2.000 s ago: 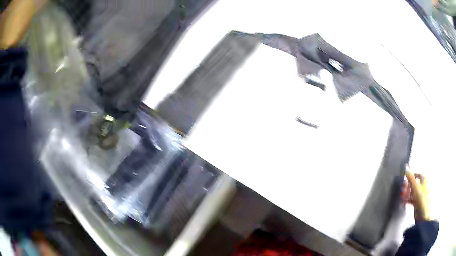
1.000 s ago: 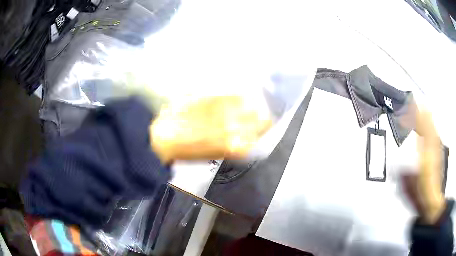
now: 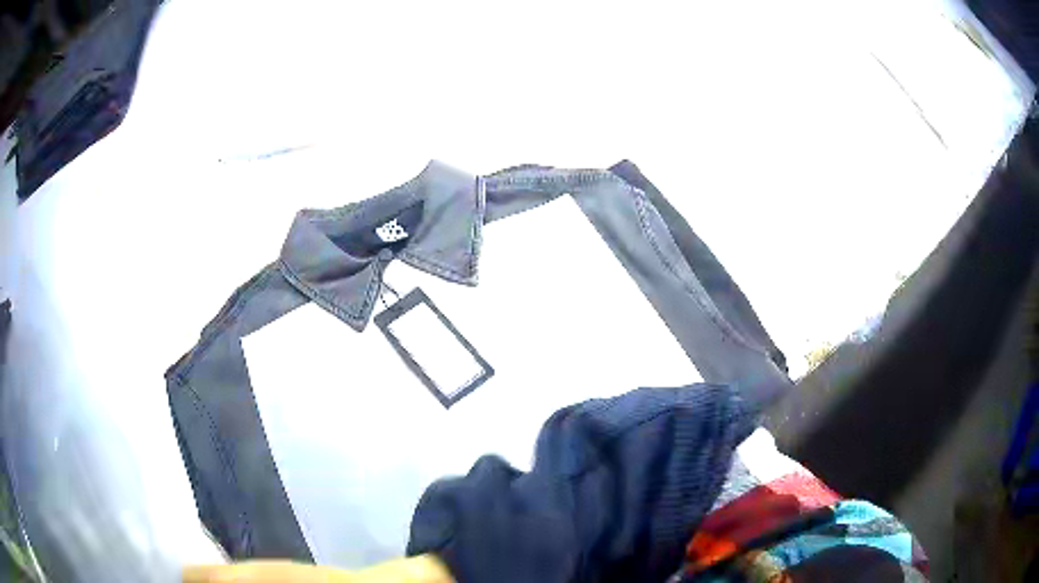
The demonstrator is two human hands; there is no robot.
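A dark grey shirt lies flat, its pointed collar towards the far side. A plain white sheet covers much of its front. A black-edged hang tag hangs from the collar and lies on the sheet. My right hand is at the bottom edge, mostly cut off and blurred; its fingers and any grip cannot be made out. Its dark blue sleeve crosses the lower part of the shirt and sheet. My left hand is out of the picture.
The white table top surrounds the shirt; its right edge drops to a dark area. A dark pile sits at the upper left. Patterned red and turquoise cloth shows beside my sleeve. A thin line lies beyond the collar.
The view has turned, and the shirt now shows further left and more fully. The tag lies tilted across the sheet. My left hand has left the picture; my right arm now crosses the lower shirt.
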